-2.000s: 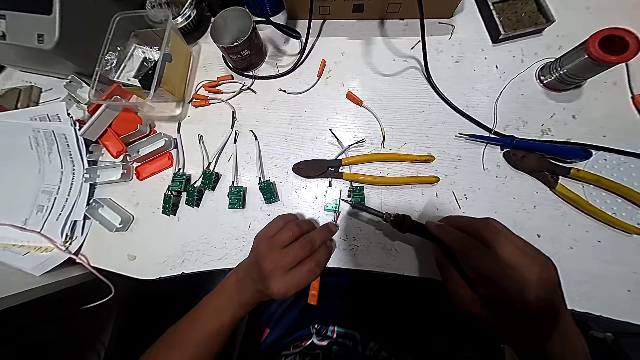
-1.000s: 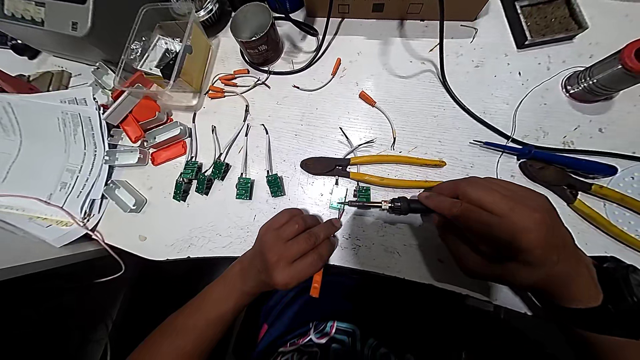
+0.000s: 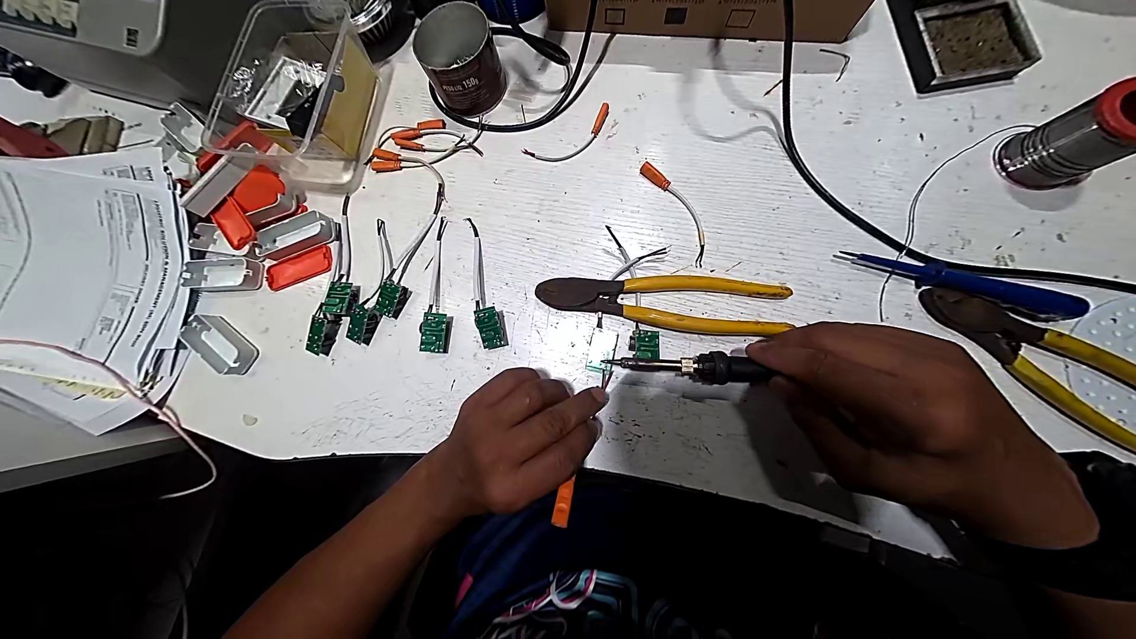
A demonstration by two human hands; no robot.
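Observation:
My left hand [image 3: 528, 439] pinches a short wire lead whose orange connector [image 3: 564, 503] sticks out below the fingers. The wire's far end meets the lower edge of a brightly lit small circuit board [image 3: 602, 350]. My right hand [image 3: 896, 417] holds a soldering iron [image 3: 710, 366], its tip at that same board edge. Just right of it lies another green circuit board [image 3: 646, 343]. Yellow-handled cable cutters [image 3: 586, 295] rest above both boards, over their wires. Further left lie several green circuit boards [image 3: 434, 331] with wires attached.
Orange-ended leads [image 3: 655, 176] lie toward the back. At left are printed papers [image 3: 80, 266], clear and red plastic housings [image 3: 297, 266] and a clear tub [image 3: 355, 169]. At right are a blue screwdriver [image 3: 1003, 288], a second pair of cutters [image 3: 976, 324], a solder tube [image 3: 1056, 151] and a black cable [image 3: 825, 200].
Compared with two seconds ago, the soldering iron lies flatter, and my right hand has moved up beside the yellow cutter handles. My left hand keeps its pinch on the lead.

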